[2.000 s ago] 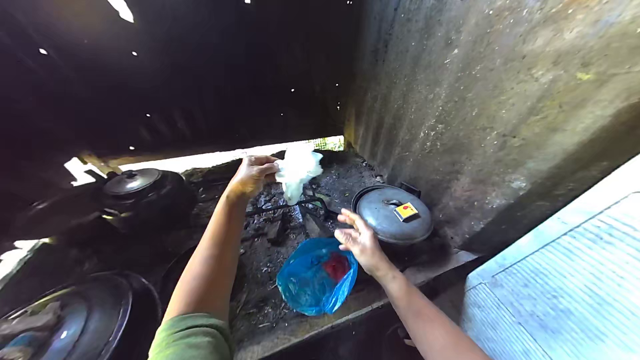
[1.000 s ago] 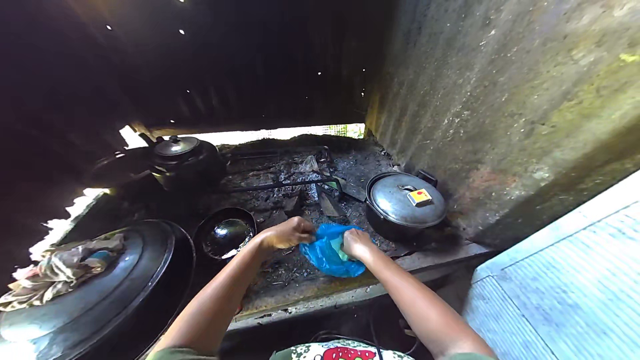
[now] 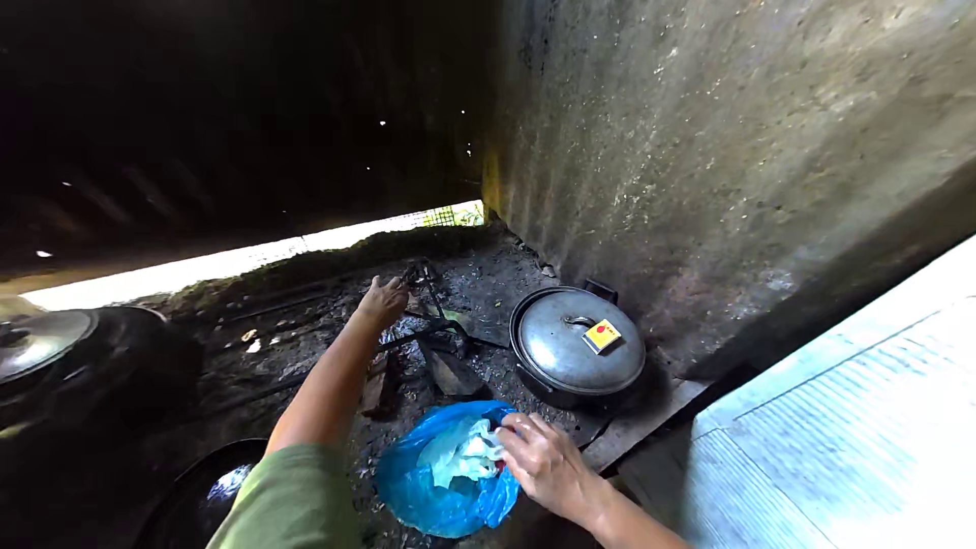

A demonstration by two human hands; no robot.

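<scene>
My right hand (image 3: 545,465) pinches the right rim of a blue plastic bag (image 3: 427,503) at the front of the ash-covered hearth. Crumpled whitish plastic (image 3: 461,457) lies inside the bag, close to my fingertips, with a bit of red beside it. My left hand (image 3: 383,301) reaches over the hearth to a blackened metal stand (image 3: 435,328); whether its fingers hold anything there is hidden. Pieces of firewood (image 3: 450,372) lie between the stand and the bag.
Right of the stand sits a lidded metal pot (image 3: 560,354) with a yellow matchbox (image 3: 601,335) on its lid. A dark pan (image 3: 206,496) is at lower left, a lidded blackened pot (image 3: 114,366) at far left. A stained wall (image 3: 724,175) rises at right.
Both hands were together at the bunched blue bag one second ago; my left has since moved away to the stand. The bag is now spread wider, with the whitish plastic showing inside.
</scene>
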